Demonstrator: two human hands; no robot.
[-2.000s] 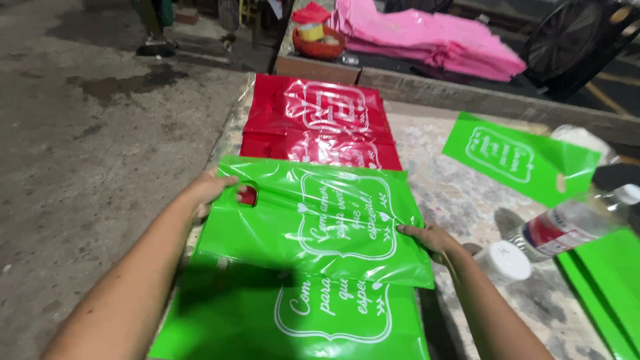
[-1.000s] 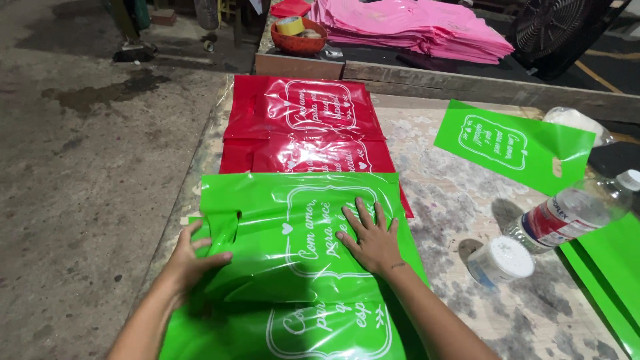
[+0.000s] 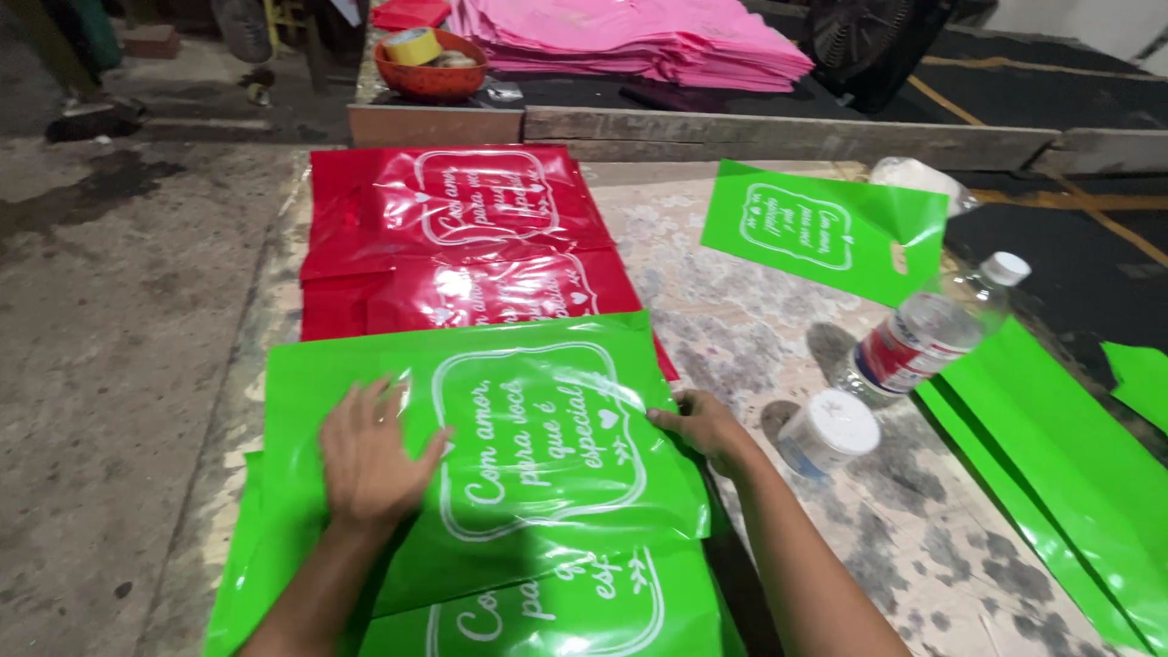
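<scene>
Green plastic bags with white printed lettering (image 3: 547, 438) overlap on the table in front of me, the upper one partly covering red plastic bags (image 3: 493, 210) behind. My left hand (image 3: 374, 456) lies spread, palm down and slightly blurred, on the left part of the upper green bag. At that bag's right edge, my right hand (image 3: 707, 429) has its thumb on top and its other fingers partly hidden below, pinching the edge. To the right stand a white lidded tub (image 3: 830, 433) and a clear plastic bottle (image 3: 922, 342) with a red and blue label.
Another green bag (image 3: 821, 228) lies at the back right, near a white bundle (image 3: 922, 182). More green plastic (image 3: 1049, 465) is at the right edge. Beyond a wooden ledge (image 3: 776, 137) are a pink stack (image 3: 630, 46), a red bowl (image 3: 433, 80) with yellow tape (image 3: 412, 46), and a black fan (image 3: 867, 41).
My left hand has gone from the bag's left edge onto its face. My right hand, earlier spread on the printed area, has moved to the bag's right edge.
</scene>
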